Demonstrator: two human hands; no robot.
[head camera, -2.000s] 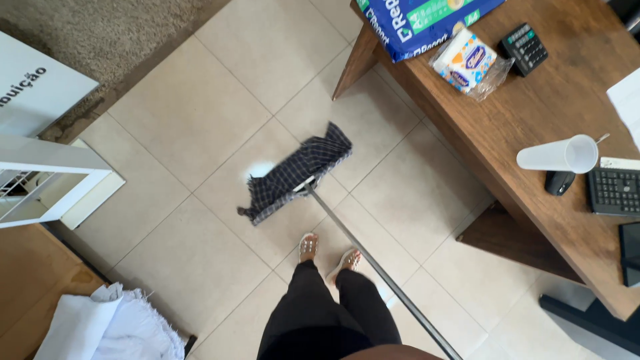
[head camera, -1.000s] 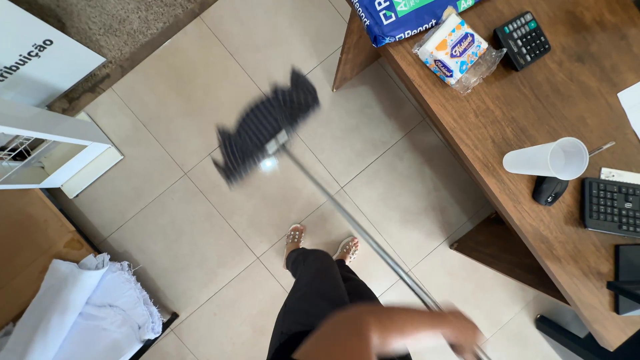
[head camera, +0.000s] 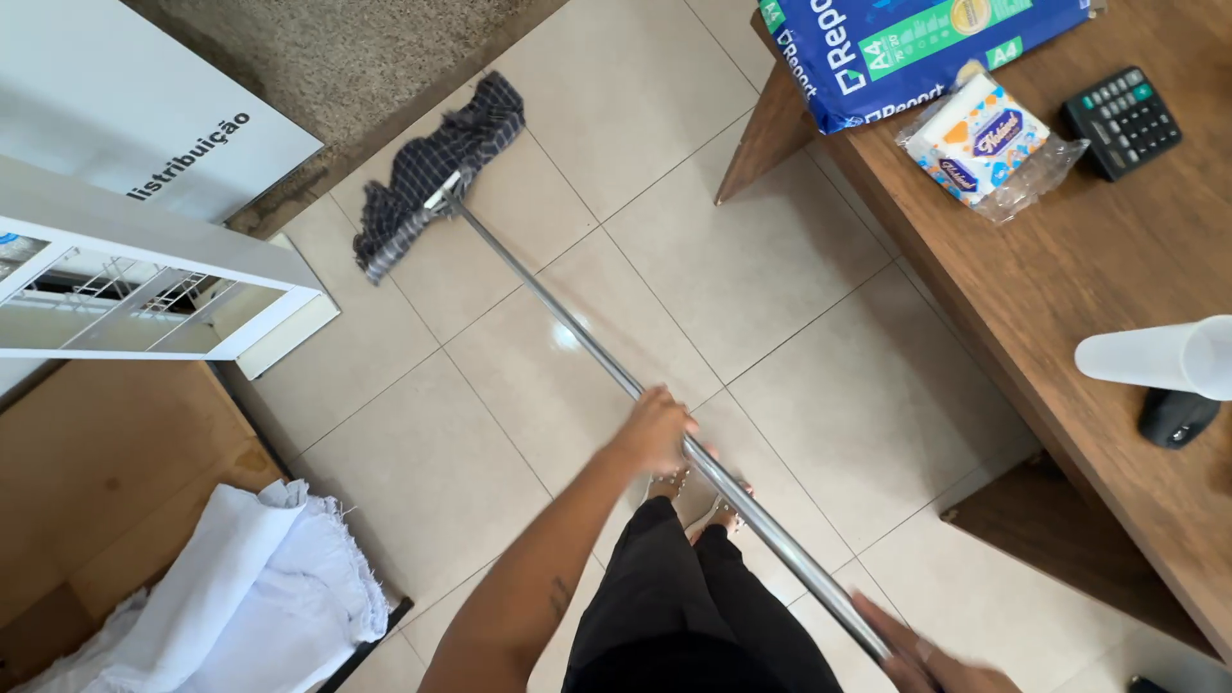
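Note:
My left hand (head camera: 658, 429) is closed around the middle of a metal pole (head camera: 568, 322), above my feet. Lower right, my right hand (head camera: 914, 645), slightly blurred, grips the same pole near the bottom edge of the view. At the pole's far end, a dark checked cloth (head camera: 423, 173) is draped over the floor squeegee head, whose pale bracket (head camera: 443, 192) shows through. The cloth lies on the beige floor tiles near the rough stone-like strip, upper left. Its underside is hidden.
A wooden desk (head camera: 1020, 318) on the right bears a paper pack (head camera: 885, 58), napkins (head camera: 991, 140), a calculator (head camera: 1122, 122), a plastic cup (head camera: 1155, 356) and a mouse (head camera: 1178, 417). At left stand a white rack (head camera: 269, 274) and a wooden surface (head camera: 125, 452) with white cloth (head camera: 260, 587).
The cloth-covered head has moved up and left across the tiles toward the stone-like strip. Both hands now show on the pole; one second ago only one blurred hand and forearm showed.

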